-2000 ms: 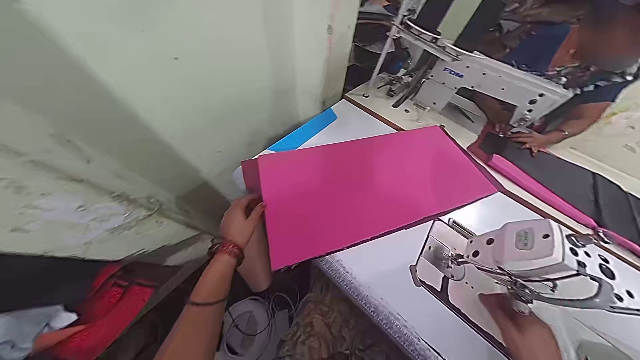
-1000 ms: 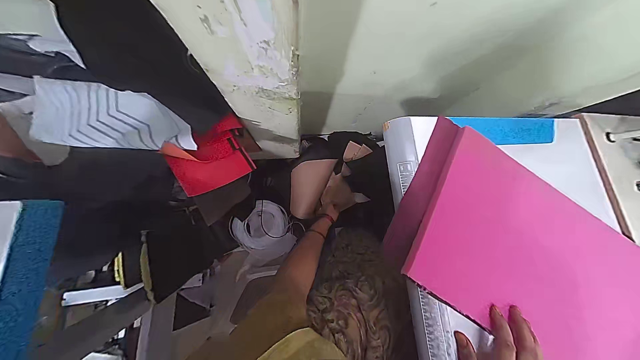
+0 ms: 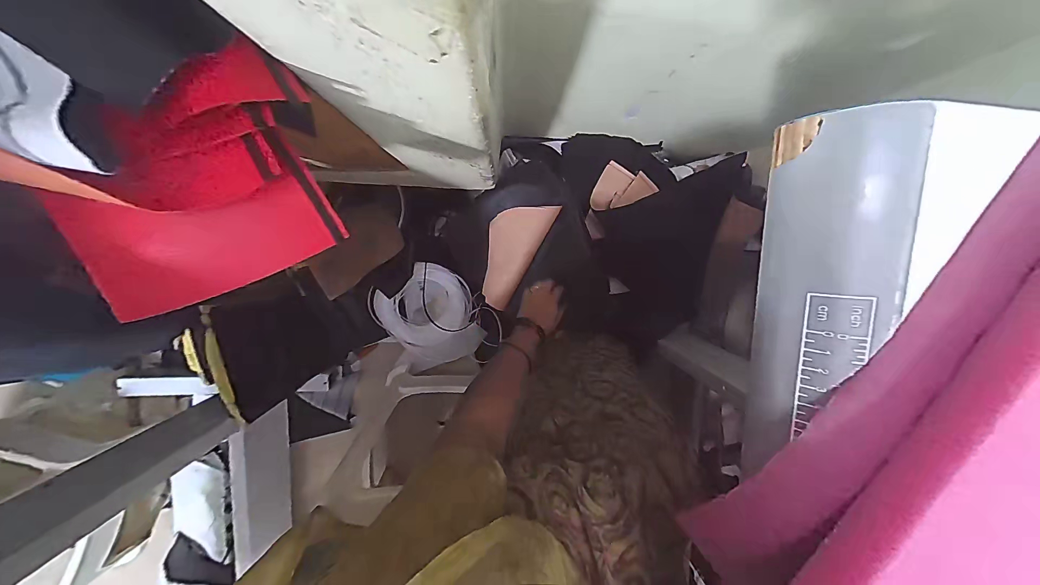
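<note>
My left hand [image 3: 542, 307] reaches down beside the table, among dark pieces of material [image 3: 569, 252] near the floor. Its fingers are partly hidden, so whether they grip anything cannot be made out. Just beyond the hand lies a tan piece [image 3: 518, 244]. To its left is a roll of white strip [image 3: 435, 299] with a thin dark cord over it. Pink sheet material [image 3: 926, 431] hangs over the table edge at the right. My right hand is out of view.
A table edge with a printed ruler [image 3: 837, 357] stands at the right, its corner chipped. Red pieces [image 3: 203, 244] hang at the left. A pale wall corner [image 3: 479, 162] juts in above. A grey metal bar [image 3: 114, 487] crosses the lower left, and a plastic stool [image 3: 414, 431] stands below the roll.
The view has swung down and left from the sewing table. My left hand has left the pink sheet's edge and gone down beside the table. My right hand, on the pink sheet one second ago, has gone from view.
</note>
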